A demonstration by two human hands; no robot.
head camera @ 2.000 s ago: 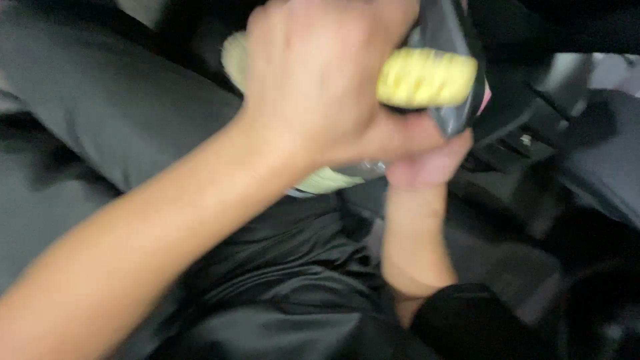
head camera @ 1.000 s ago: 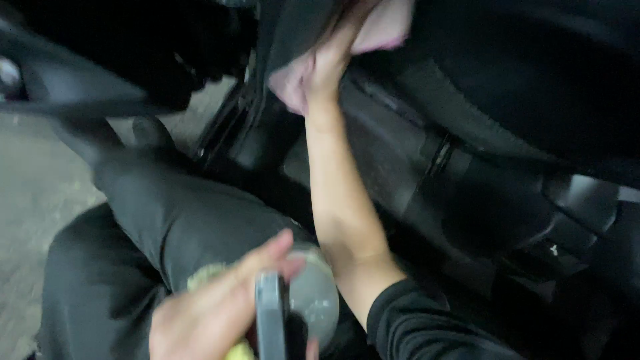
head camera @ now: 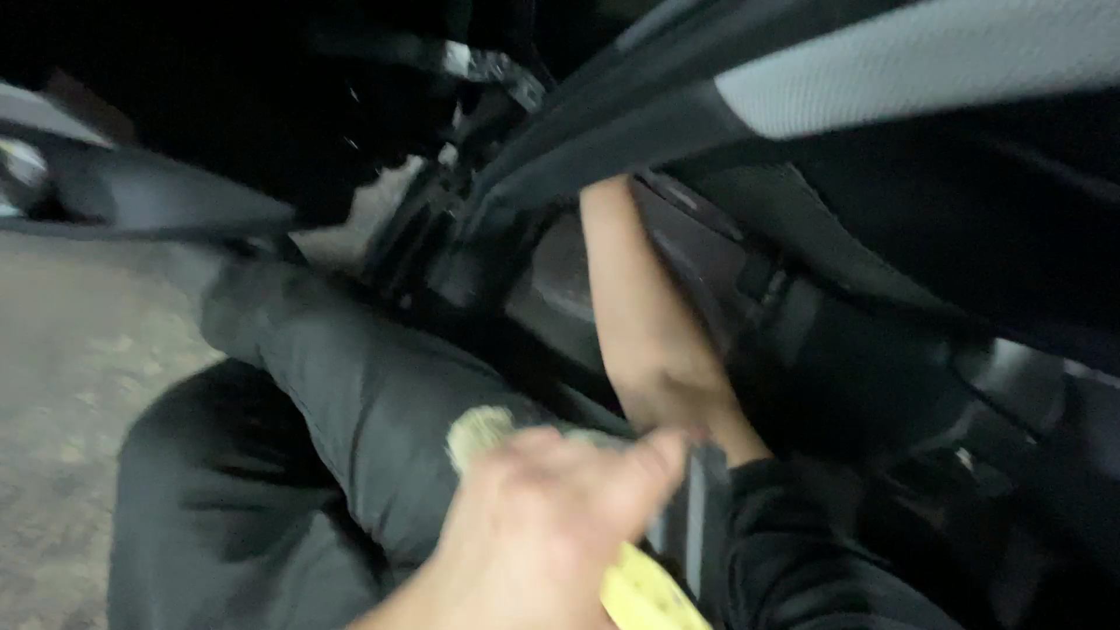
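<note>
My left hand (head camera: 560, 507) is in the lower middle, blurred, with its fingers around a bundle of things. A pale fuzzy piece (head camera: 479, 435) sticks out beyond its knuckles. Beside the thumb is a dark flat object with a light grey edge (head camera: 696, 525). A yellow textured piece (head camera: 652, 595) shows below the palm. Beyond it my right forearm (head camera: 643, 306), in a black short sleeve, reaches up into a vehicle's interior. That hand is hidden behind dark grey trim, so its fingers and anything in them cannot be seen.
Dark pillar trim (head camera: 630, 140) with a light grey fabric-like strip (head camera: 910, 70) crosses the top. Below is the dark door sill area. An open door's edge (head camera: 175, 197) is at the left. My legs in dark trousers (head camera: 376, 394) lie across the left, over rough ground (head camera: 61, 394).
Two seconds ago both hands were together around the yellow piece and packaging. One second ago my right hand held a pinkish cloth-like thing; now that hand is hidden. The view has shifted strongly.
</note>
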